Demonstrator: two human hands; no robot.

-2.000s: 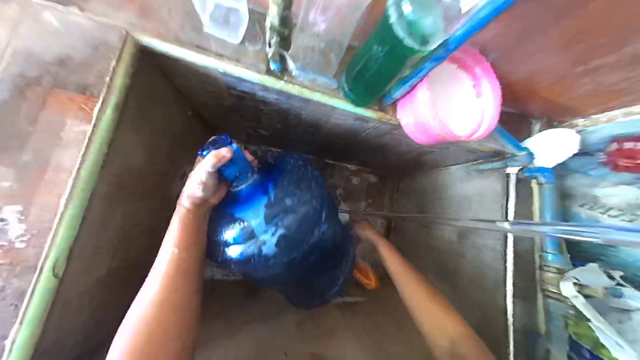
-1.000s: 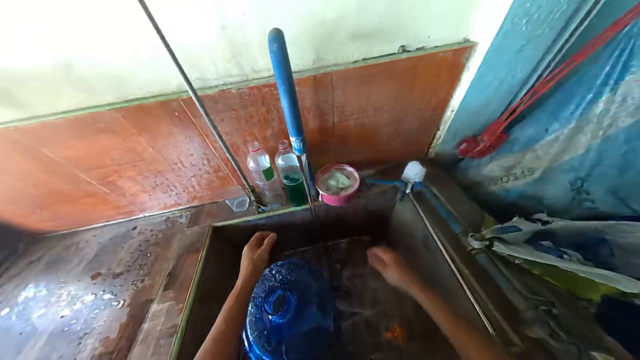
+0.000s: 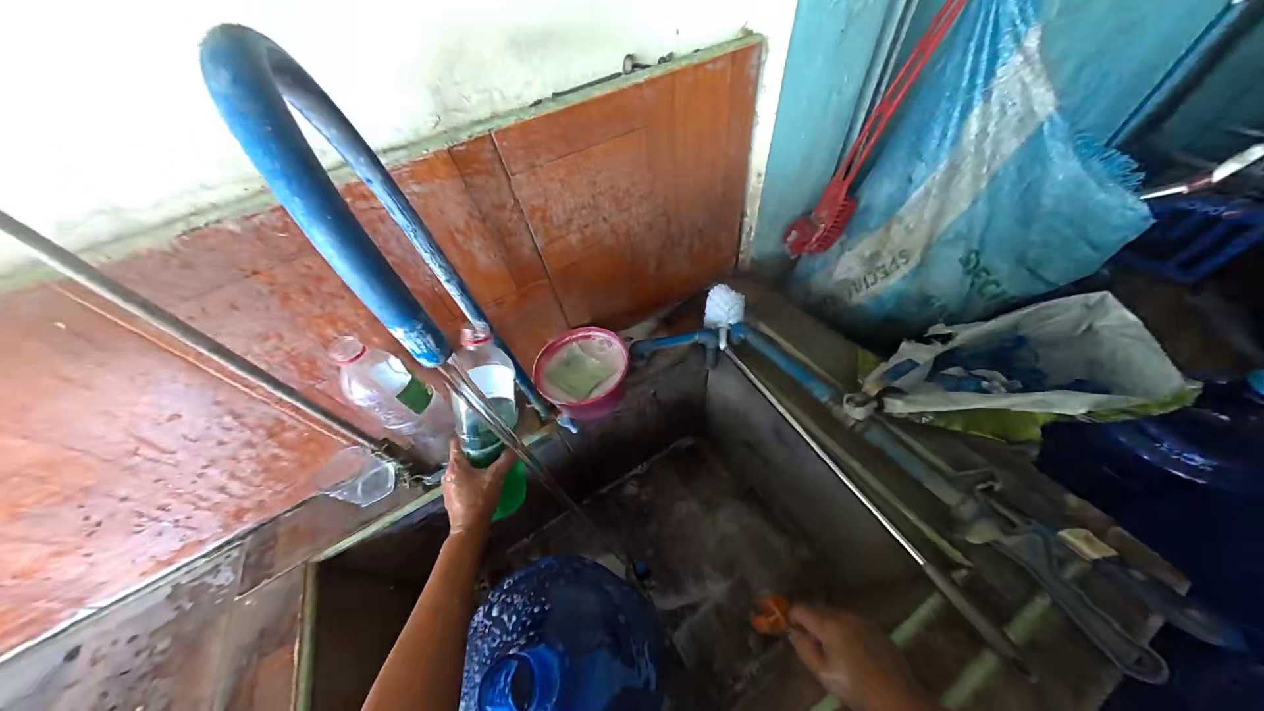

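Observation:
My left hand point(image 3: 474, 489) is closed around the lower part of a clear plastic bottle point(image 3: 486, 395) with green liquid, at the back rim of a concrete basin. In my right hand point(image 3: 839, 647), low at the right, is a small orange thing point(image 3: 772, 615), blurred. A large blue water jug point(image 3: 568, 632) stands in the basin between my hands, its open mouth point(image 3: 518, 681) toward me. Water runs from the blue pipe spout point(image 3: 420, 341) down past the bottle into the basin. A second clear bottle point(image 3: 385, 390) stands left of the held one.
A pink tub point(image 3: 583, 373) sits on the back rim. A long-handled white brush point(image 3: 724, 308) leans along the right wall point(image 3: 829, 513). Beyond are blue pipes, an open sack point(image 3: 1047, 365) and a hanging blue sack point(image 3: 987, 197). A clear plastic cup point(image 3: 360, 476) lies at the left.
My left hand has moved from beside the jug to the bottle of green liquid and taken hold of it. My right hand is now at the orange thing. The view has shifted greatly.

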